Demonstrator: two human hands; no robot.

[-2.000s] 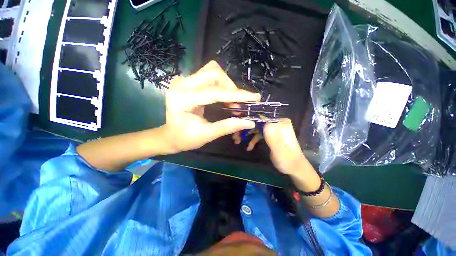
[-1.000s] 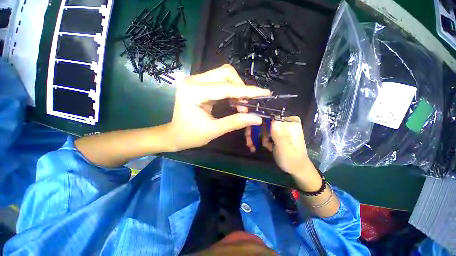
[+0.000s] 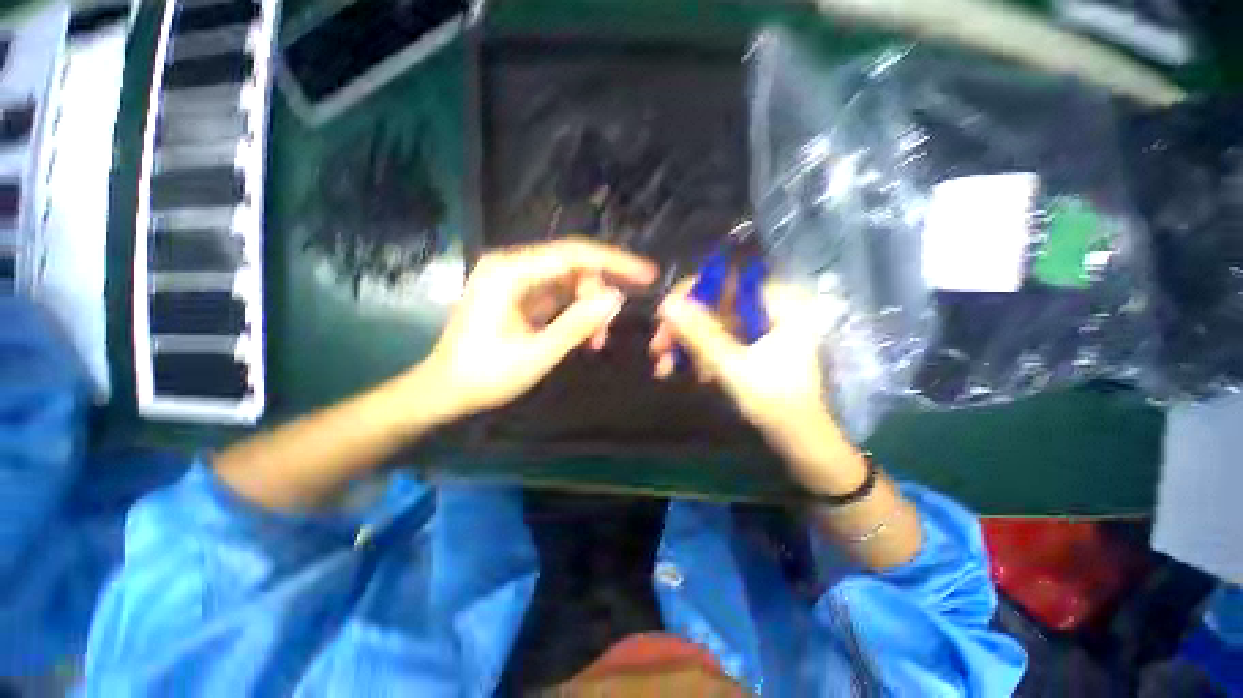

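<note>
My right hand (image 3: 763, 366) is closed around blue-handled nippers (image 3: 713, 277) over the black tray (image 3: 614, 416); the nippers' jaws are blurred. My left hand (image 3: 511, 327) is over the tray's left part, its index finger stretched toward the nippers and its thumb apart from it. No part shows clearly in it, though the frame is blurred. Small black pieces (image 3: 593, 177) lie heaped in the tray beyond my hands. A pile of black sticks (image 3: 371, 205) lies on the green bench (image 3: 320, 334), left of the tray.
A clear plastic bag (image 3: 845, 205) with dark contents, a white label (image 3: 977, 232) and a green sticker (image 3: 1073, 243) lies at the right. A white strip with black rectangles (image 3: 255, 246) is at the left. A dark pale-edged object (image 3: 368, 55) lies at the back left.
The black framed part between my hands is no longer visible. My hands have moved apart, and the blue handles show more. The view has shifted, bringing the dark object at the back left further into view.
</note>
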